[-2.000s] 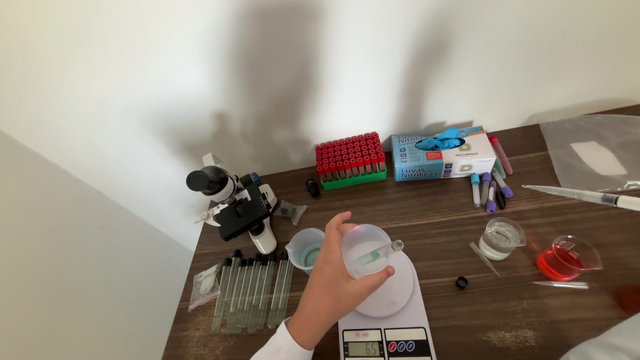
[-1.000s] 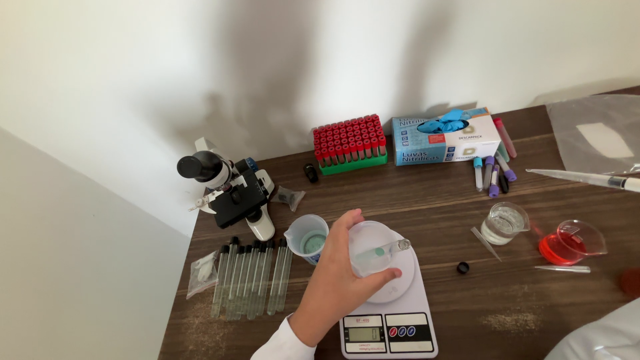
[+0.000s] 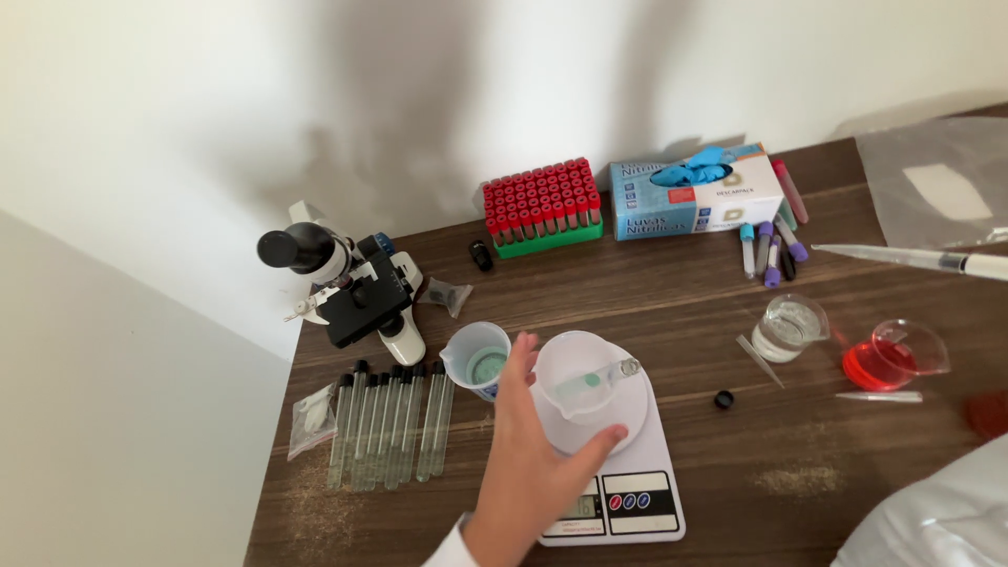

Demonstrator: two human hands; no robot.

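My left hand (image 3: 543, 449) is open at the left and front edge of a small clear plastic beaker (image 3: 573, 346), thumb and fingers spread apart. A glass tube (image 3: 610, 374) with some pale green liquid lies slanted in the beaker, its mouth over the right rim. Beneath the beaker is the round plate of a white digital scale (image 3: 669, 512); my hand hides part of its display. Left of my fingers stands a plastic beaker (image 3: 465, 346) with greenish contents. A pipette (image 3: 937, 258) with a clear tip reaches in from the right edge; my right hand is not in view.
Capped glass tubes (image 3: 394, 433) and a microscope (image 3: 358, 291) are at left. Behind stand a red-capped tube rack (image 3: 547, 236) and a nitrile glove box (image 3: 669, 216). At right are a beaker of clear liquid (image 3: 783, 335), a beaker of red liquid (image 3: 882, 362) and a black cap (image 3: 724, 399).
My left hand, earlier around the small beaker holding the tube, has let go and its fingers have spread. The beaker now rests on the scale's plate.
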